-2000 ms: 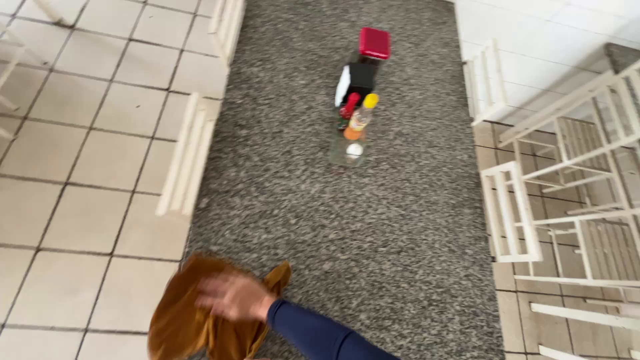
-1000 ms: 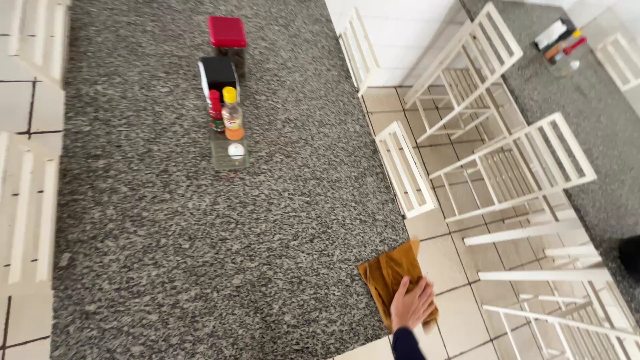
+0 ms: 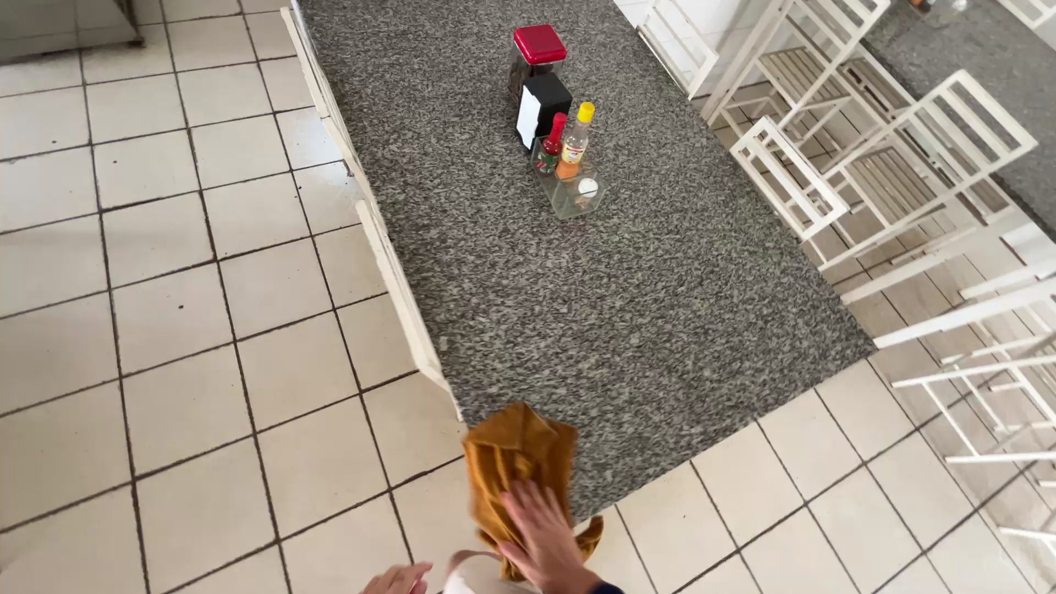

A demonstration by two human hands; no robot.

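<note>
An orange-brown cloth [image 3: 516, 441] lies bunched over the near left corner of the speckled grey granite table [image 3: 627, 330], part of it hanging past the edge. My right hand [image 3: 540, 528] rests flat on the cloth with its fingers spread, pressing rather than gripping. Low in the view, my left hand [image 3: 398, 580] is partly cut off by the frame, beside the cloth and off the table; whether it holds anything is hidden.
On the table stand a red-lidded jar [image 3: 539, 49], a black napkin holder [image 3: 543, 107], and a clear glass tray [image 3: 569, 202] with sauce bottles [image 3: 577, 144]. White slatted chairs [image 3: 891, 181] stand right; chair backs [image 3: 396, 289] line the left edge.
The cloth and my right hand were at the table's right side one second ago and are now at its near left corner. My left hand has come into view.
</note>
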